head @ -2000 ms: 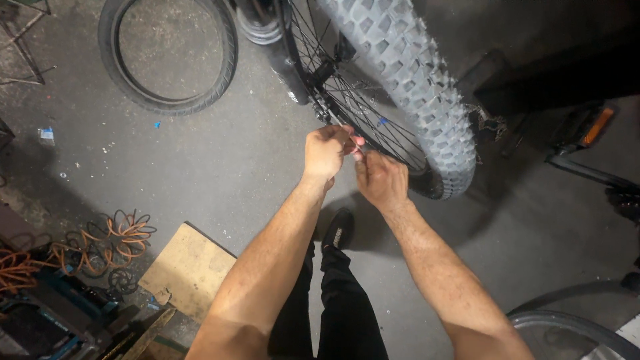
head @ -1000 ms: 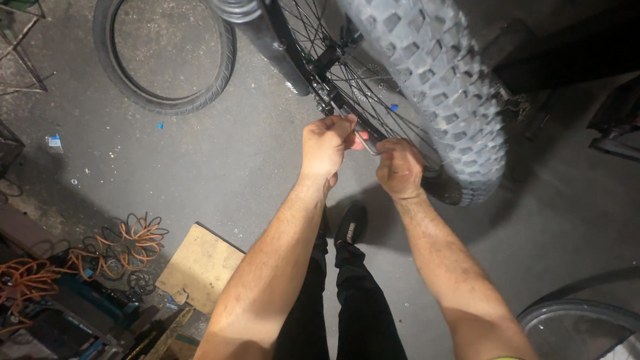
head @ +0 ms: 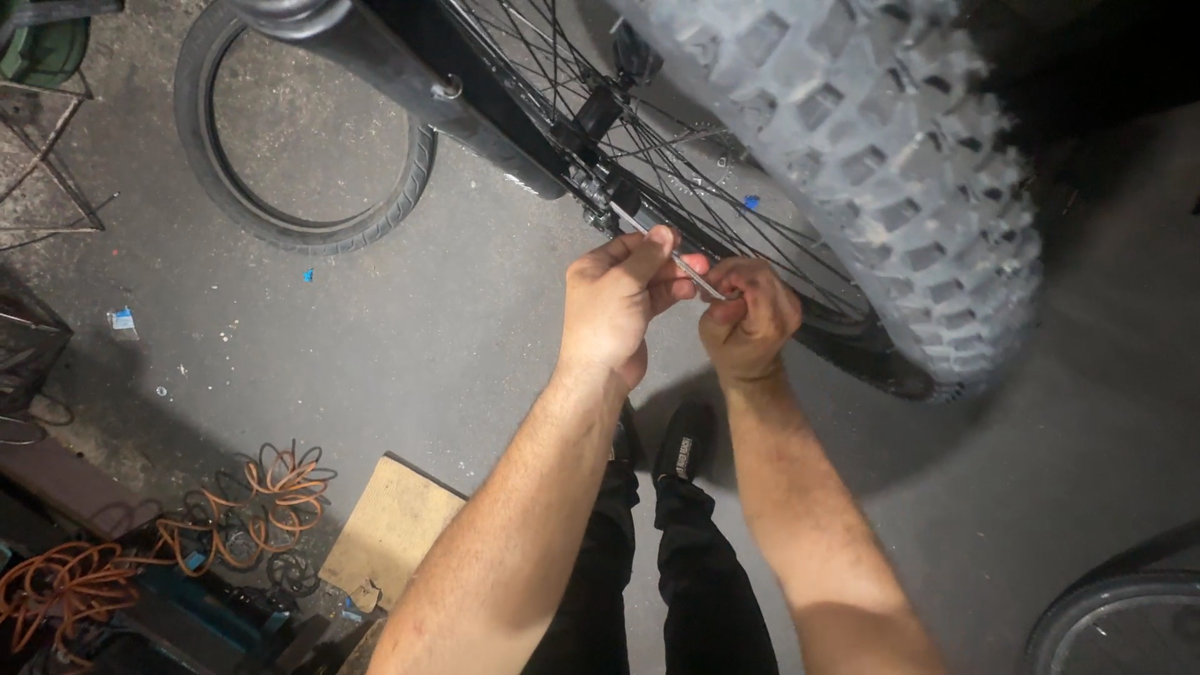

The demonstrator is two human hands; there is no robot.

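Between both hands runs a thin, light-coloured rod or cable (head: 698,277), slanting from a disc brake caliper (head: 592,192) down to the right; its exact kind cannot be told. My left hand (head: 626,291) pinches it near its middle, between thumb and fingers. At its lower end, my right hand (head: 750,309) has curled fingers closed on it. The caliper sits by the hub (head: 597,112) of a spoked bicycle wheel, beside a black fork leg (head: 441,94). The wheel's knobby tyre (head: 844,159) fills the upper right.
A loose tyre (head: 202,159) lies on the grey floor at upper left. Coiled orange hose or cable (head: 281,497) and a wooden board (head: 394,525) are at lower left. Another wheel (head: 1116,600) shows at lower right. My shoe (head: 687,441) is below my hands.
The thin piece shows more plainly between my hands than two seconds ago. Both hands stay beside the wheel, and the bicycle appears larger as the view moves closer.
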